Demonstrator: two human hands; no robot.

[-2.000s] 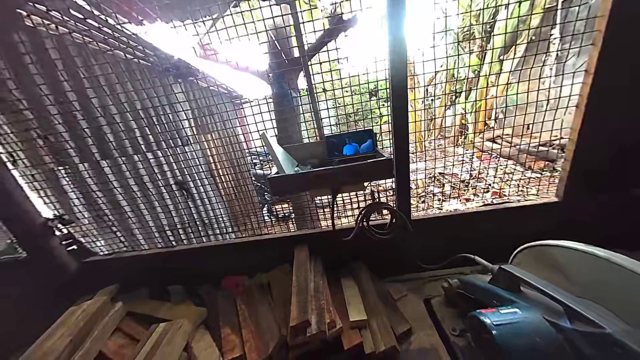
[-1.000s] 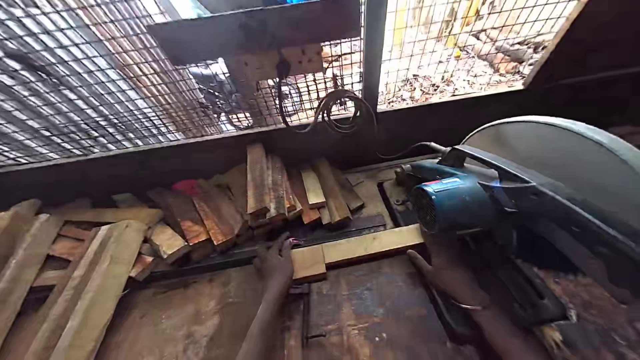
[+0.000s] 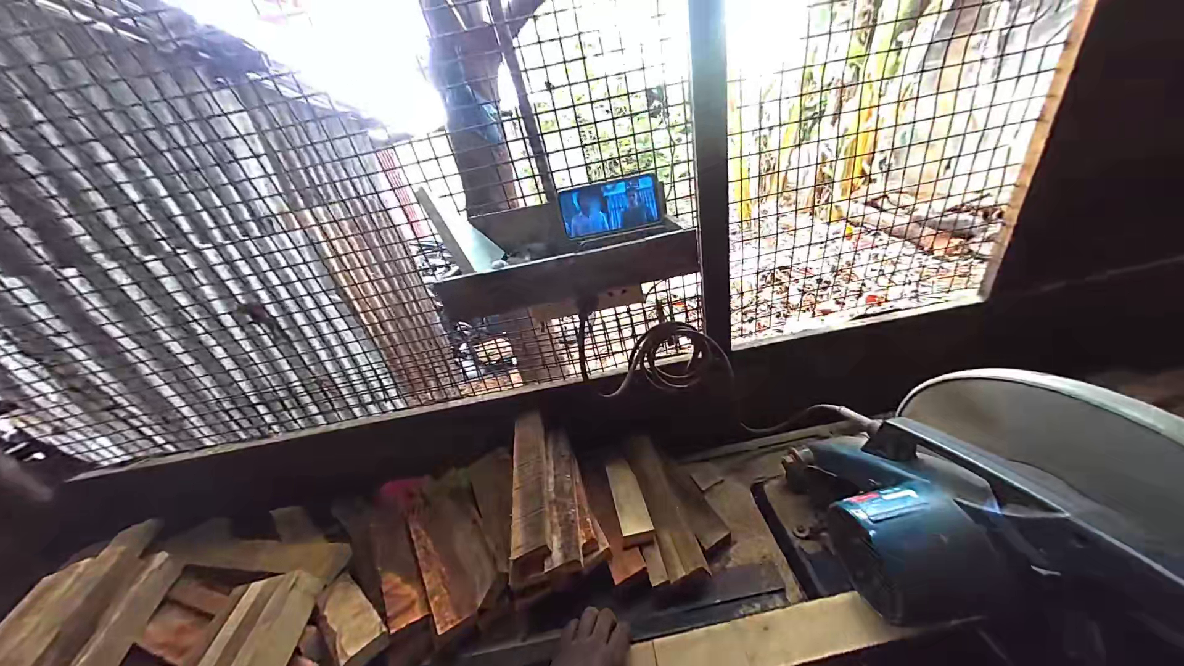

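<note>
The back of my left hand (image 3: 592, 638) shows at the bottom edge, its fingers bent at the left end of a pale wooden strip (image 3: 768, 633). Its palm and fingertips are hidden, so its grip cannot be told. The strip runs right, toward the blue motor housing (image 3: 911, 550) of a power saw, which looks like a miter or chop saw. The saw's blade is not visible. My right hand is out of view. Beyond my left hand lie several cut wooden pieces (image 3: 529, 499), with a short pale block (image 3: 629, 499) on top.
More wood offcuts (image 3: 102, 592) are heaped at the left. A large pale curved panel (image 3: 1045, 444) rises behind the saw. A wooden shelf (image 3: 573, 273) on the wire mesh holds a phone (image 3: 610, 205) with a lit screen. A coiled cable (image 3: 680, 356) hangs below it.
The view has tilted up since one second ago. My right hand, then near the saw at the strip's right end, has gone out of view. My left hand remains near the strip's left end.
</note>
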